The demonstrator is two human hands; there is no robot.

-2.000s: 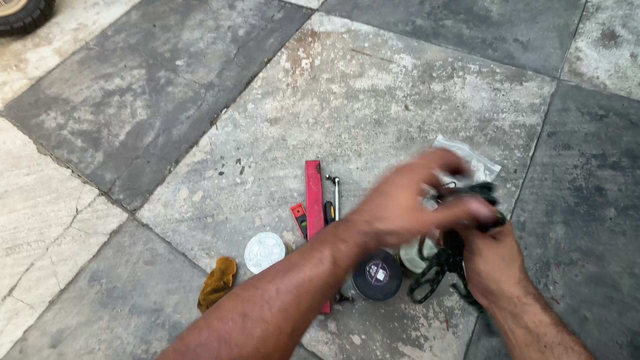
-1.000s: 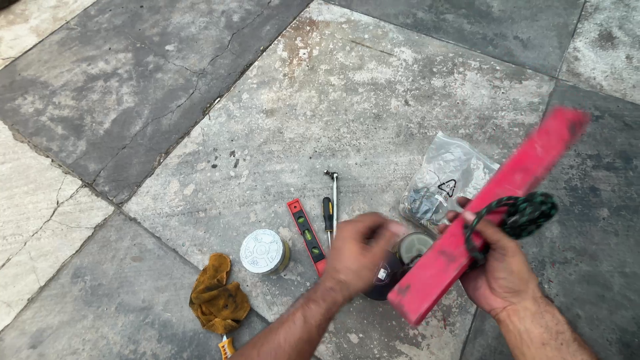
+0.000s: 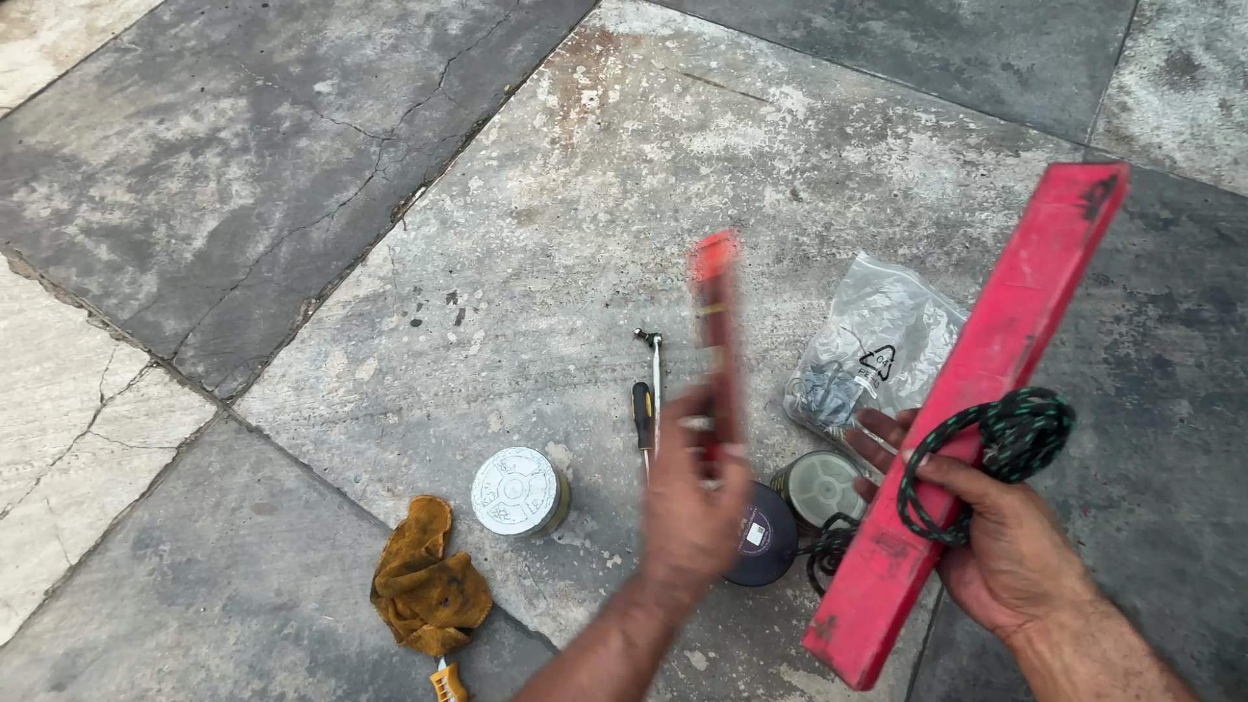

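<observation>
My right hand holds a long pink-red bar-shaped case at a slant, together with a coiled black and green cord. Part of the cord loops around the bar. In my left hand is a small red spirit level, raised upright and blurred. Just left of that hand, a screwdriver with a black and yellow handle lies beside a metal ratchet-like tool. A clear zip bag of metal parts rests behind my right fingers.
On the tiled floor stand a white-lidded round can, a dark round container and a pale-lidded one. More dark cord lies near them. A brown cloth or leather glove is at the lower left, above a yellow handle.
My left hand has picked up the red level, which lay on the floor a second ago. The pink-red bar, on the floor two seconds ago, is in my right hand with the cord.
</observation>
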